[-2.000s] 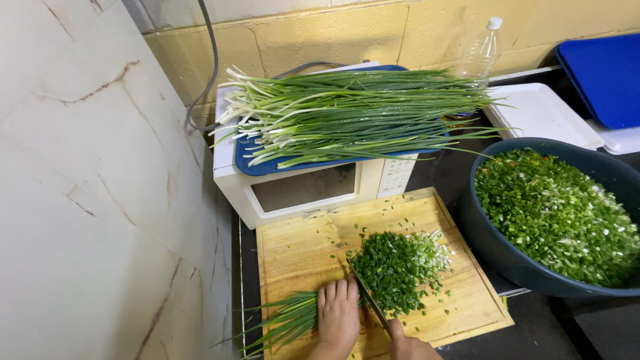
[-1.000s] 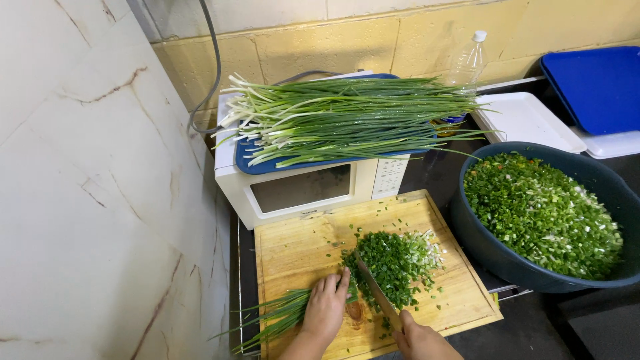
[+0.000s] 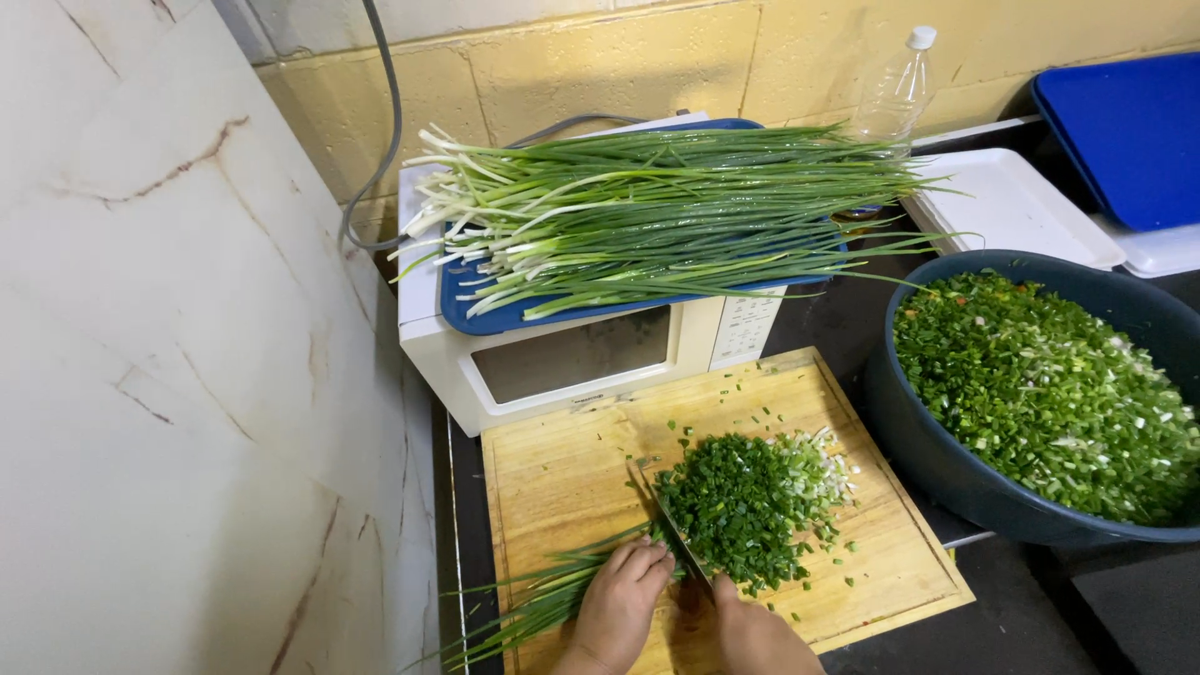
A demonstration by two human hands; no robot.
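Observation:
My left hand presses a bunch of green onion tops onto a wooden cutting board, fingertips beside the blade. In my right hand is a kitchen knife, its blade slanting up and left between the bunch and a heap of chopped green onions. The heap is dark green on the left and pale at its right end. The knife's handle is mostly hidden in my fist.
Behind the board stands a white microwave, with whole green onions on a blue tray on top. A large dark tub of chopped green onions is at right. Behind it are a white tray, a blue lid or tray and a plastic bottle.
The knife has moved from over the left part of the heap to the cut end of the bunch. Both hands stay low on the board.

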